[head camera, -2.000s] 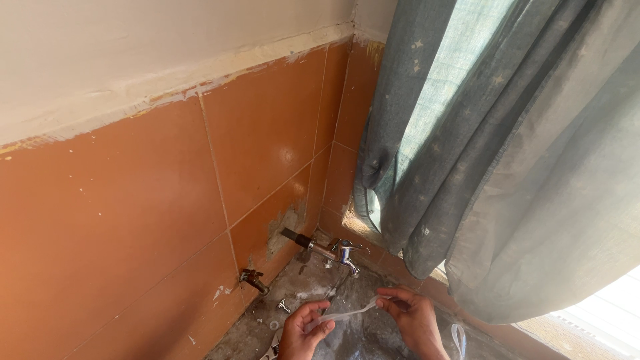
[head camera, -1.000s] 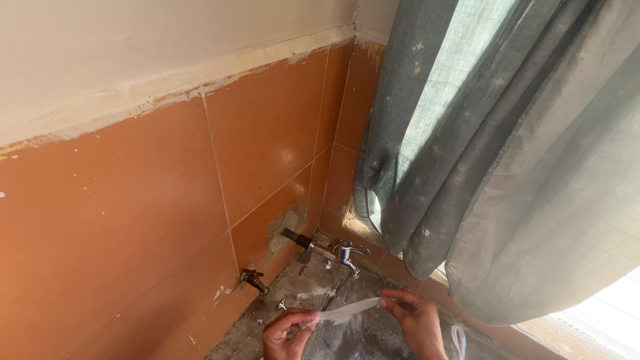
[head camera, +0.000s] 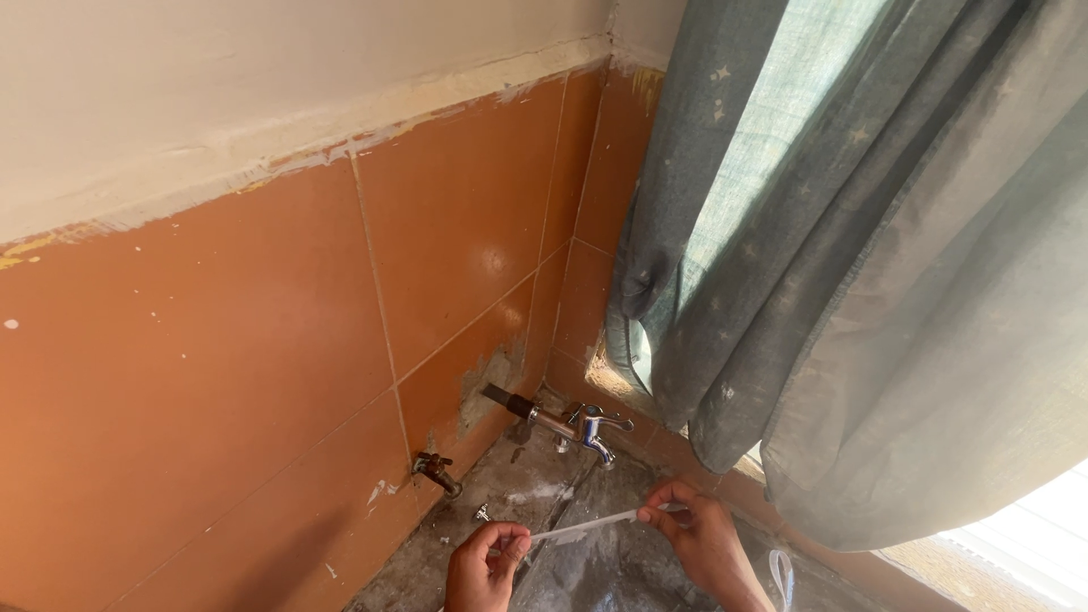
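A thin translucent white strip (head camera: 586, 527) is stretched between my two hands near the bottom of the view. My left hand (head camera: 484, 565) pinches its left end between thumb and finger. The right end is pinched in my right hand (head camera: 699, 537). Beyond them, a chrome tap (head camera: 589, 425) stands out from the wall on a pipe with a dark collar (head camera: 520, 406). An old corroded tap (head camera: 438, 473) sits lower on the tiled wall, to the left. A white loop (head camera: 780, 578) of similar material shows right of my right wrist.
Orange wall tiles (head camera: 212, 365) meet in a corner behind the chrome tap, with a patch of bare cement (head camera: 493, 374) around its pipe. A grey-green curtain (head camera: 816, 323) hangs at the right over a window. A small metal fitting (head camera: 483, 512) lies on the stained grey surface (head camera: 510, 476).
The strip was slack and bunched two seconds ago, then flat and wide; now it is a narrow, taut line. Both hands remain at its ends.
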